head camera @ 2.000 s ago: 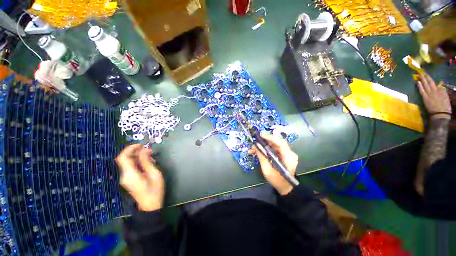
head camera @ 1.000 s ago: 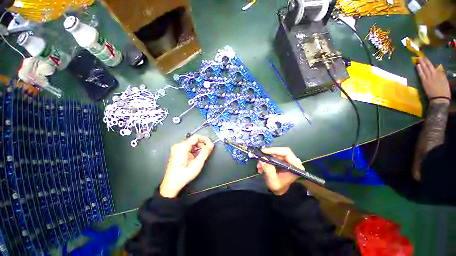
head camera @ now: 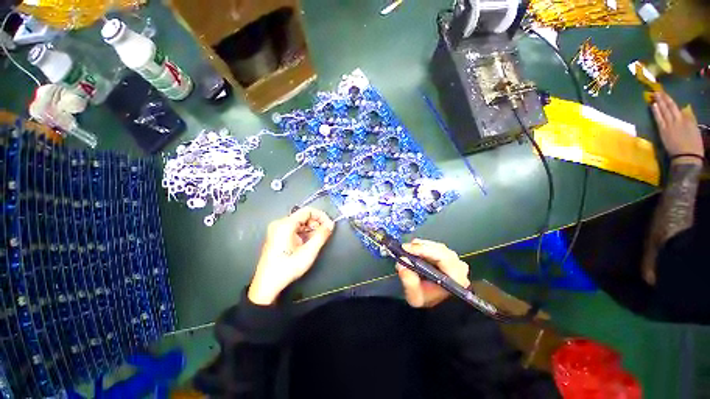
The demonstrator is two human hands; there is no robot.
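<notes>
A blue PCB panel (head camera: 366,156) lies on the dark green bench, with several white wired components attached and hanging off its left edge. My right hand (head camera: 432,273) holds the black soldering iron (head camera: 424,266) like a pencil, its tip at the panel's lower left edge. My left hand (head camera: 292,249) is just left of that edge, fingertips pinched on a small wired component, mostly hidden by the fingers, its pale wire reaching towards the iron tip. A tangled pile of white wired components (head camera: 210,175) lies left of the panel.
The soldering station (head camera: 490,93) with a solder spool (head camera: 486,15) stands right of the panel, yellow-orange sheets (head camera: 599,144) beside it. A cardboard box (head camera: 272,58), bottles (head camera: 148,58) and phone (head camera: 144,113) are behind. Stacked blue panels (head camera: 82,249) stand left. Another person's hand (head camera: 676,128) is at right.
My left hand has moved right from the pile to the panel's lower left edge. The iron has moved down to that edge, and over the last second its handle has tilted more steeply.
</notes>
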